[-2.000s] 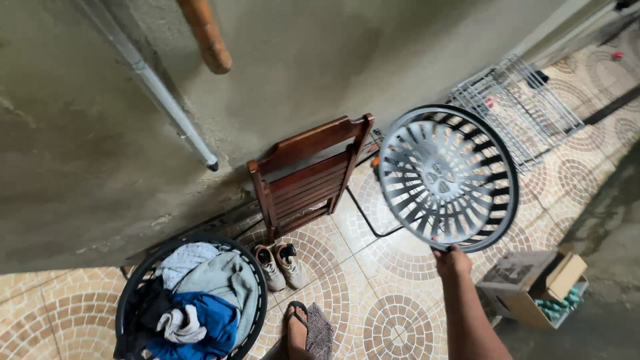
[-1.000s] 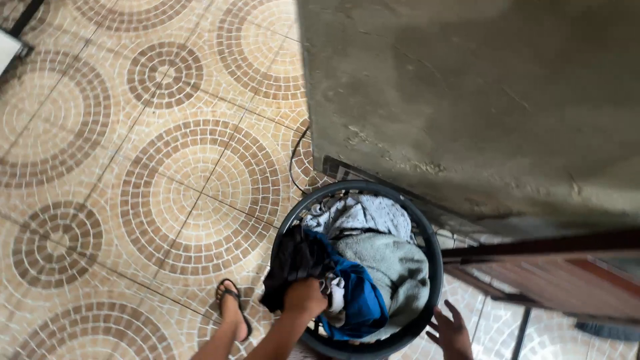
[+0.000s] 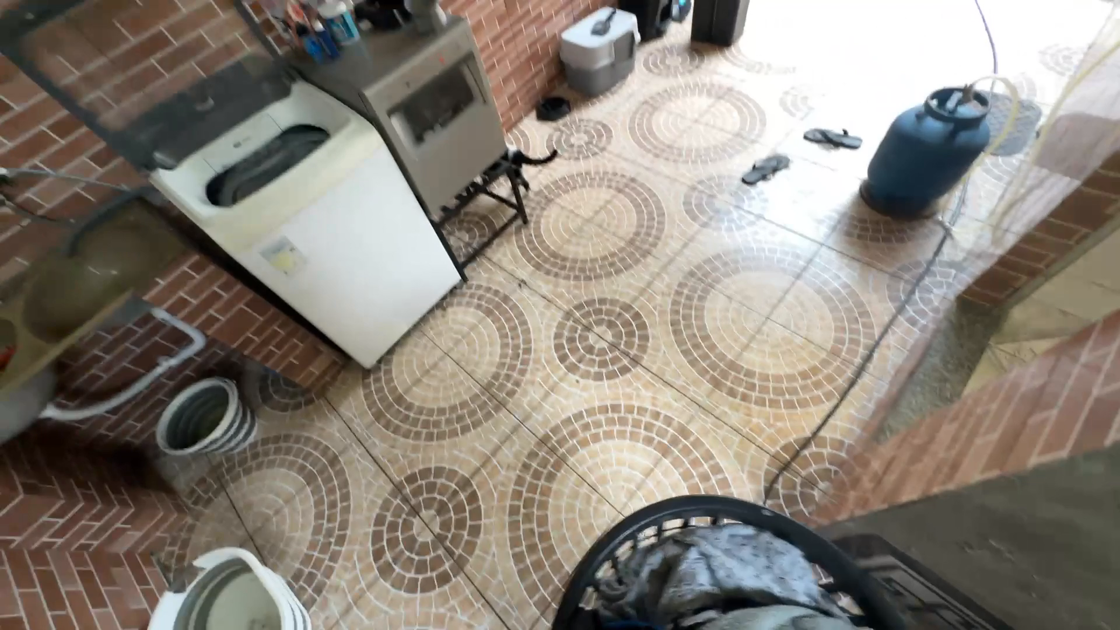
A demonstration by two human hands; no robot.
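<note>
A round black plastic laundry basket (image 3: 674, 507) shows at the bottom edge of the head view, cut off by the frame. Inside it lie a patterned grey cloth (image 3: 744, 564) and a paler grey-green cloth (image 3: 779, 618), with darker fabric at the left side. Neither my left hand nor my right hand is in the picture, so what they touch cannot be told. Up and to the left of the basket stands a white top-loading washing machine (image 3: 350, 254) with its lid raised and its drum opening showing.
Buckets (image 3: 206, 416) stand below a sink (image 3: 105, 262) at the left. Beyond the washer is a grey metal cabinet (image 3: 437, 114). A blue gas cylinder (image 3: 927, 153) and flip-flops (image 3: 766, 169) are on the tiled floor. A dark cable (image 3: 857, 367) runs along the right, near a brick-patterned wall (image 3: 997, 420).
The view has swung to the washing machine area. One second ago one hand was in the basket's clothes and the other beside its rim; both are now out of view.
</note>
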